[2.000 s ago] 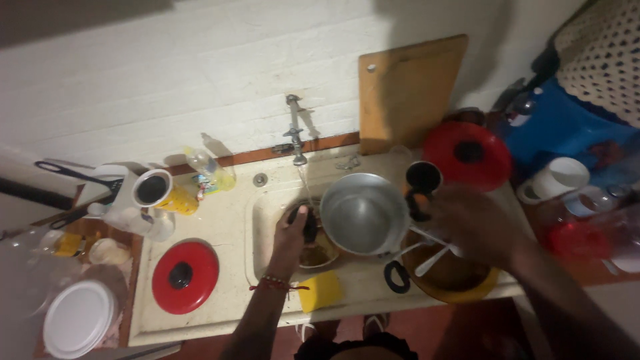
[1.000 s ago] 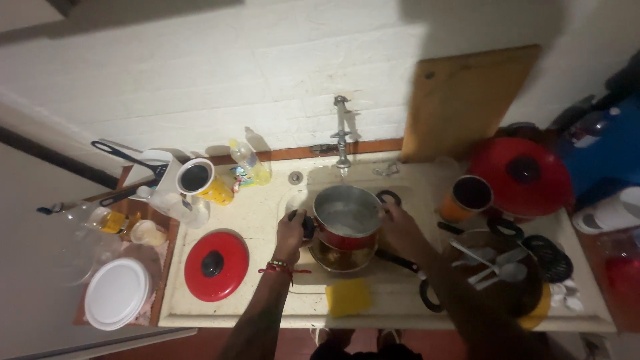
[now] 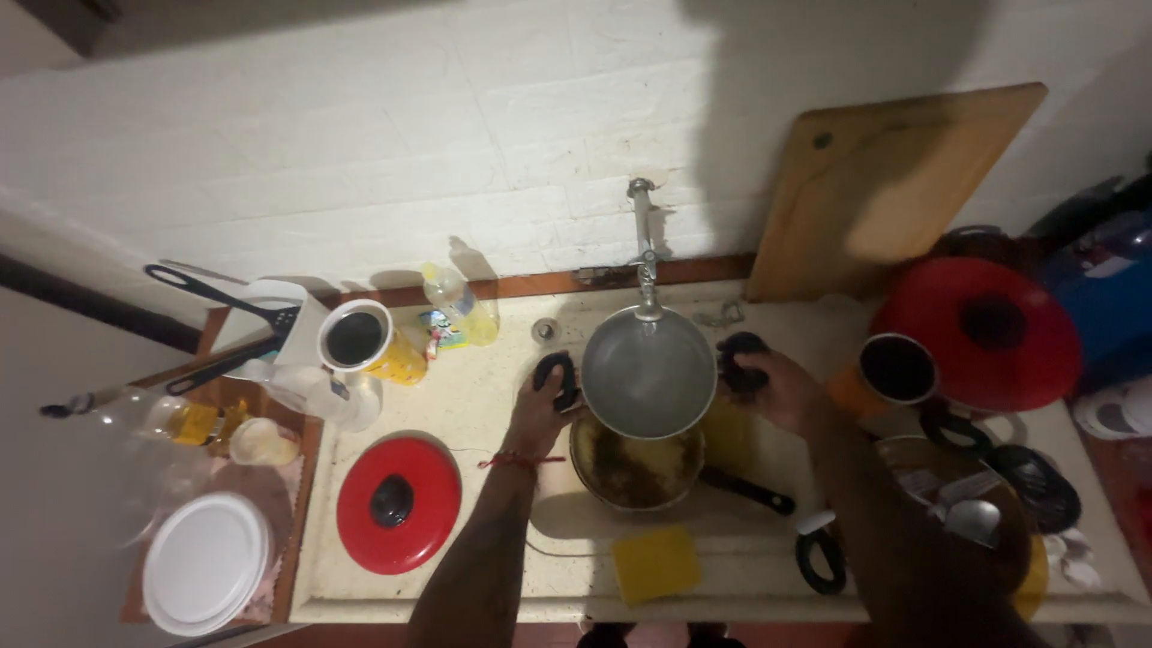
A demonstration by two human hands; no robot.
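Between my hands a metal cooking pot (image 3: 648, 373) with black side handles is held under the wall faucet (image 3: 647, 270). My left hand (image 3: 543, 405) grips its left handle, and my right hand (image 3: 772, 382) grips the right one. The inside of the pot looks grey and wet. Below it in the sink lies a stained frying pan (image 3: 637, 468) whose black handle points right. A yellow sponge cloth (image 3: 657, 564) rests on the near edge of the sink. To the left a red lid (image 3: 399, 504) with a black knob lies on the counter.
Right: an orange cup (image 3: 891, 369), a larger red lid (image 3: 976, 333) and a basin of utensils (image 3: 945, 504). A wooden cutting board (image 3: 886, 189) leans on the wall. Left: a yellow cup (image 3: 364, 342), a bottle of yellowish liquid (image 3: 461, 306), a spatula (image 3: 220, 295) and a white round lid (image 3: 207, 562).
My right hand has moved from the pot's right side area to its right handle. The pot is now farther back, directly under the faucet, and more of the frying pan shows. The view has shifted.
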